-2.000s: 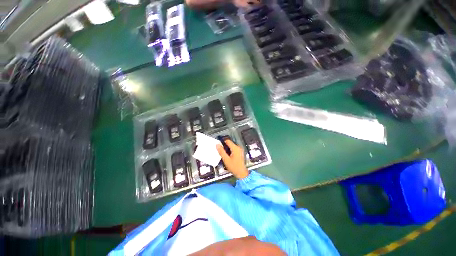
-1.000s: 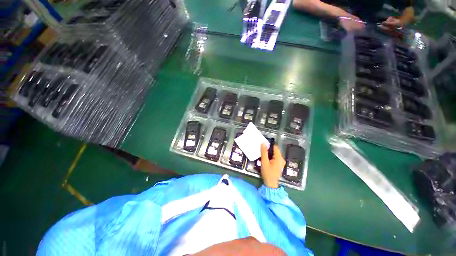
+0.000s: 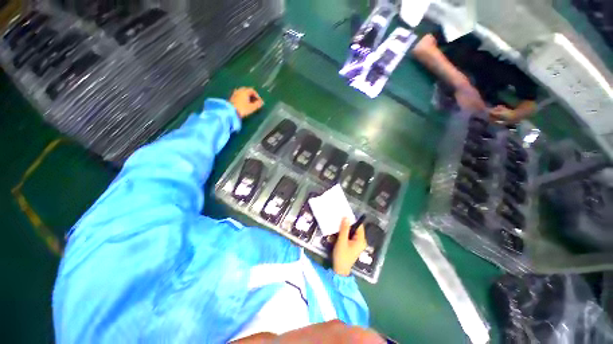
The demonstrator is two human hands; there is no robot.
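Observation:
A clear blister tray [image 3: 228, 195] lies on the green bench with two rows of black phones [image 3: 279, 137], backs up. My right hand [image 3: 348, 248] is over the tray's near right part. It holds a white sheet [image 3: 332, 209] and a dark pen-like tool [image 3: 357, 224], likely tweezers. The sheet partly covers phones in the near row; its printed side does not show. My left hand [image 3: 247, 102] is beyond the tray's far left corner, apart from it, with curled fingers and nothing visible in it. No tiny label can be made out.
Tall stacks of trays [image 3: 141, 74] stand at the left. Wrapped strips [image 3: 386, 62] lie at the far side. Another person's hands [image 3: 504, 113] are at a second phone tray [image 3: 440, 191] on the right. A whitish strip [image 3: 447, 282] and bagged black parts [image 3: 538, 302] lie at the lower right.
My left arm and hand have come into view beyond the tray's left corner. The view has turned, so the tray looks more tilted. My right hand still holds the sheet over the tray.

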